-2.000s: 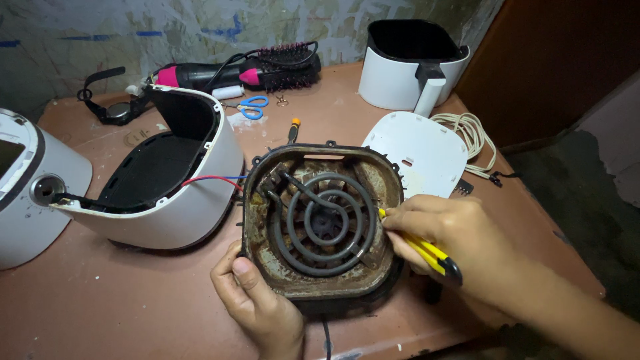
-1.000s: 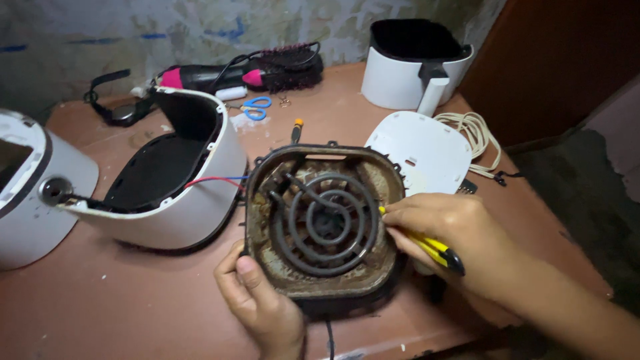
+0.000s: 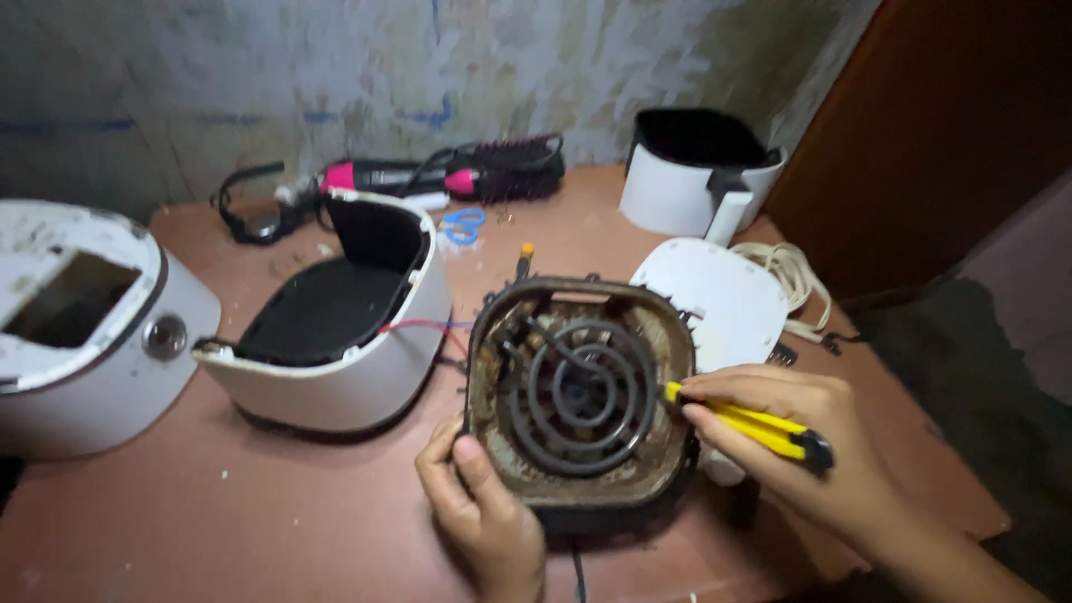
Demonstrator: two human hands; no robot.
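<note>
My left hand (image 3: 486, 507) grips the lower left edge of a rusty, grimy metal heater housing (image 3: 578, 494), thumb on its rim. The housing is tilted toward me and bears a dark spiral heating element (image 3: 584, 398) with a fan behind it. In my right hand (image 3: 779, 435) is a yellow and black utility knife (image 3: 754, 427), its front end at the right inner wall of the housing, beside the coil. Whether its blade is out cannot be told. Red and blue wires (image 3: 419, 324) run from the housing to a white appliance shell (image 3: 352, 394) on the left.
Another white shell (image 3: 100, 402) stands far left. Behind lie a hot-air brush (image 3: 452, 177), a wristwatch (image 3: 260, 224), blue-handled scissors (image 3: 463, 224) and an orange-tipped screwdriver (image 3: 525, 260). To the right are a white basket with handle (image 3: 670, 188), a white cover plate (image 3: 712, 297) and a coiled cord (image 3: 791, 280).
The view has shifted, showing more of the wall. Both hands keep their hold on the housing and the knife, with the knife's front end still at the right inner wall.
</note>
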